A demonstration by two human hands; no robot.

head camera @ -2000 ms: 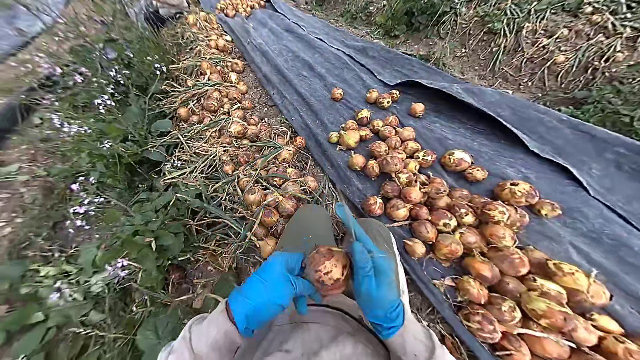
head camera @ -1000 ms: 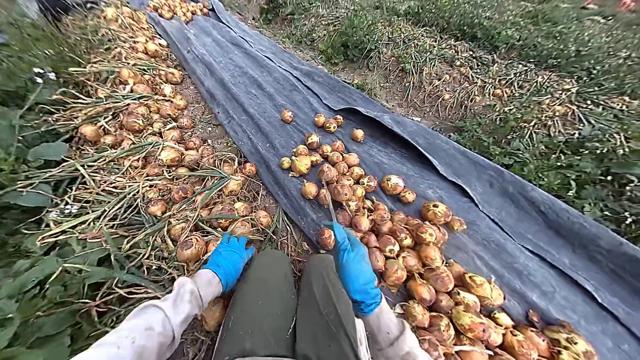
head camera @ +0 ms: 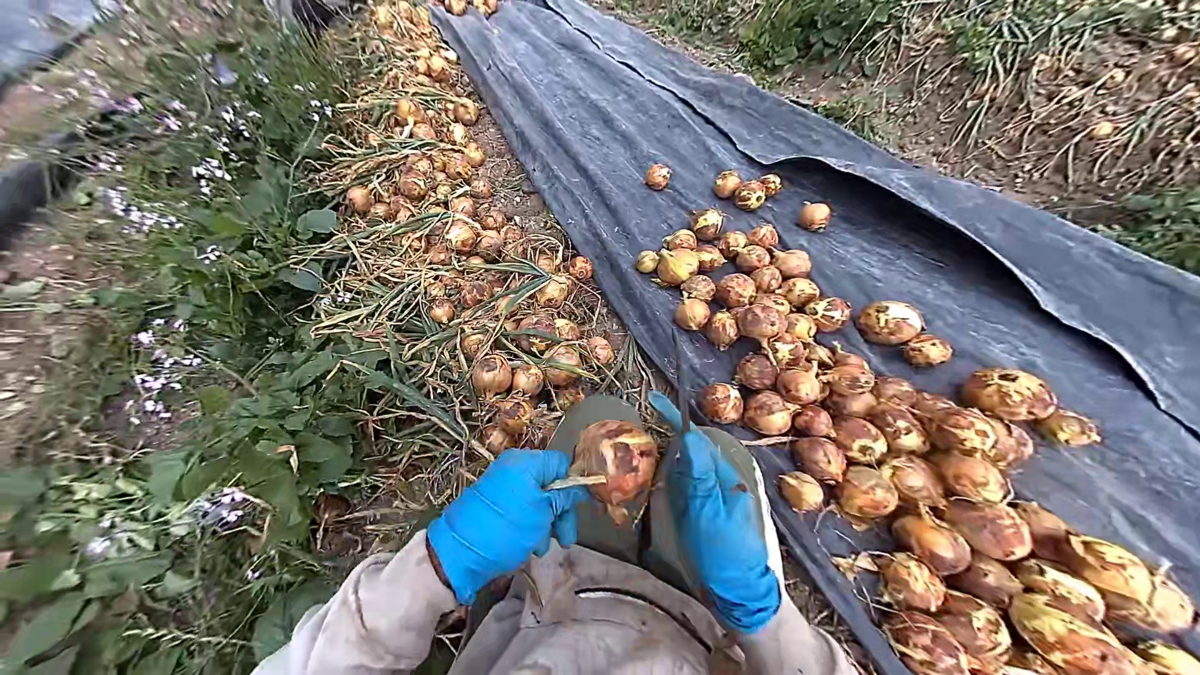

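My left hand [head camera: 506, 517], in a blue glove, grips an onion [head camera: 619, 461] by its stem, above my knees. Beside it, my right hand [head camera: 720, 520], gloved too, is closed around a thin dark blade [head camera: 682, 380], probably a knife, which points away from me; its handle is hidden in the fist. Loose brown onions [head camera: 867, 441] lie in a heap on dark ground fabric [head camera: 600, 141] to the right. To the left, a row of onions with dry green-yellow leaves [head camera: 412, 281] rests on the soil.
Leafy weeds [head camera: 244, 403] with pale flowers border the onion row on the left. A raised fold [head camera: 984, 220] runs along the fabric. Past its far edge lie bare soil and another strip of pulled onion tops [head camera: 1050, 94].
A second ago my left hand was down at the onion row; now it is over my knees, holding an onion. My right hand keeps the blade. The view has swung left.
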